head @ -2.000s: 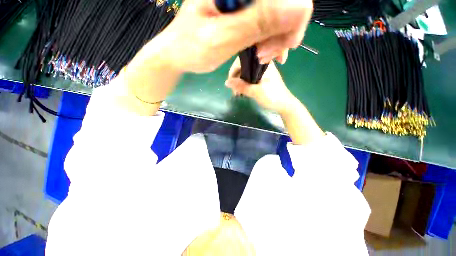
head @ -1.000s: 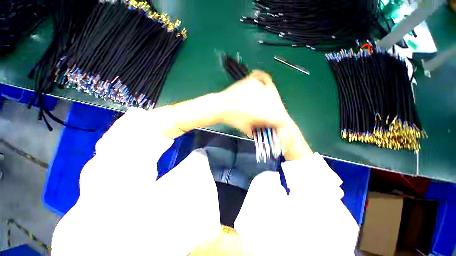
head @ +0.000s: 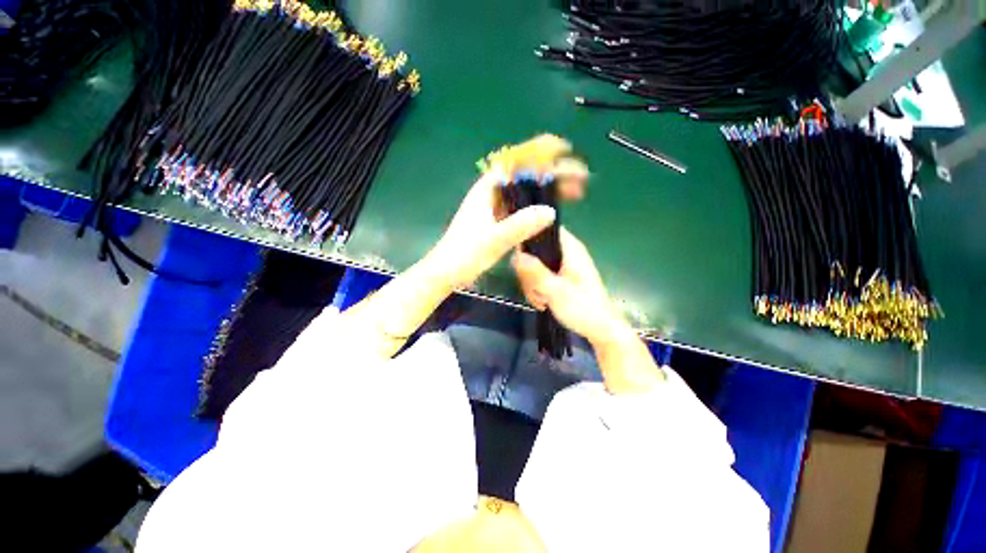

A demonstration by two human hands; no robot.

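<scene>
A cable bundle point(head: 530, 205) of short black cables stands between my hands at the bench's near edge. Its gold tips are at the top, blurred. Its lower ends hang below the edge line. My left hand point(head: 481, 227) grips its upper part. My right hand point(head: 568, 283) holds it lower down. The left cable stack point(head: 287, 113) slants, with gold tips far and blue-white tips near. The right cable stack point(head: 827, 221) is upright, with blue-white tips far and gold tips near.
Long black cables point(head: 703, 49) lie at the far right. A thin silver stick point(head: 647, 151) lies mid-table. Limp black cables point(head: 54, 59) heap at far left. A red-orange item point(head: 812, 111) is above the right stack. A blue bin point(head: 162, 356) with more cables sits below the bench.
The bundle has turned: blue-white tips pointed down towards me a second ago, and now gold tips show at the top. My left hand has moved round to the bundle's upper left side.
</scene>
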